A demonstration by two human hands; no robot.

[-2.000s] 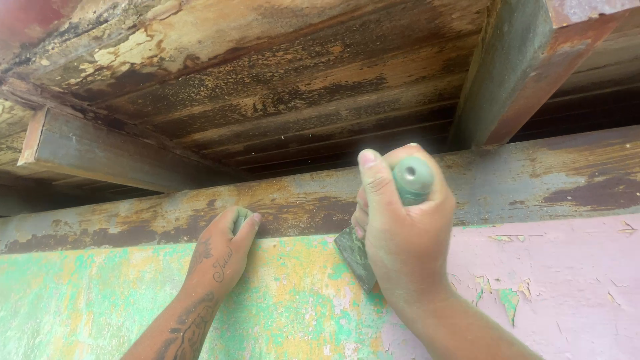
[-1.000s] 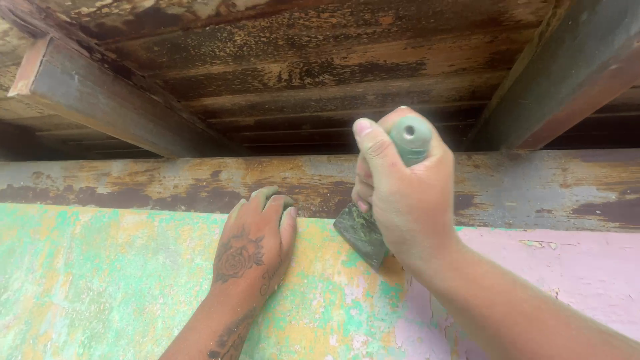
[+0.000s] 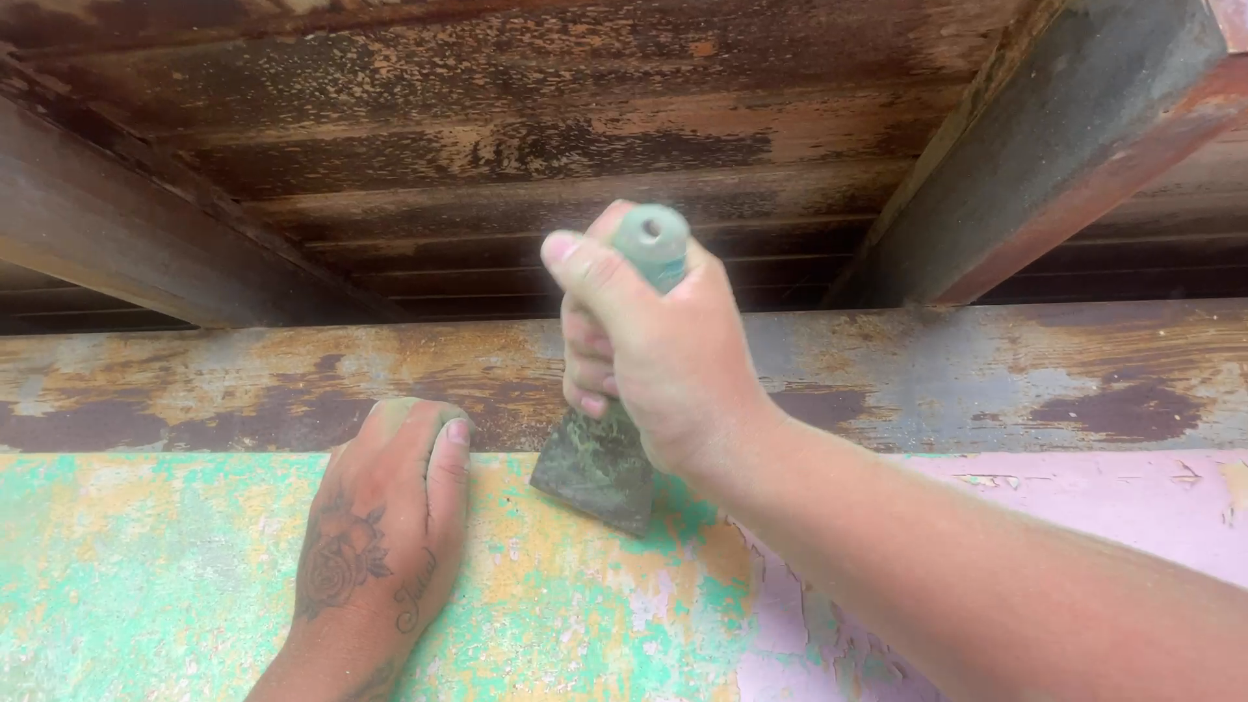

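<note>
My right hand is closed around the pale green handle of a paint scraper, its butt end pointing up. The scraper's wide, dirty metal blade slants downward over the upper part of the painted wall, close to the edge where green and yellow patches show. My left hand, tattooed on its back, rests at the wall's top edge, left of the blade, with its fingers bent over against the worn wooden beam. Nothing shows in that hand, though its fingertips are hidden.
Flaking pink paint covers the wall at the right. Overhead are weathered boards with peeling finish. A rafter juts out at the upper right, and another rafter at the upper left.
Both hands stay near the wall's top edge, the right still holding the scraper. The scraper's blade lies closer to my left hand than two seconds ago. The view has shifted somewhat.
</note>
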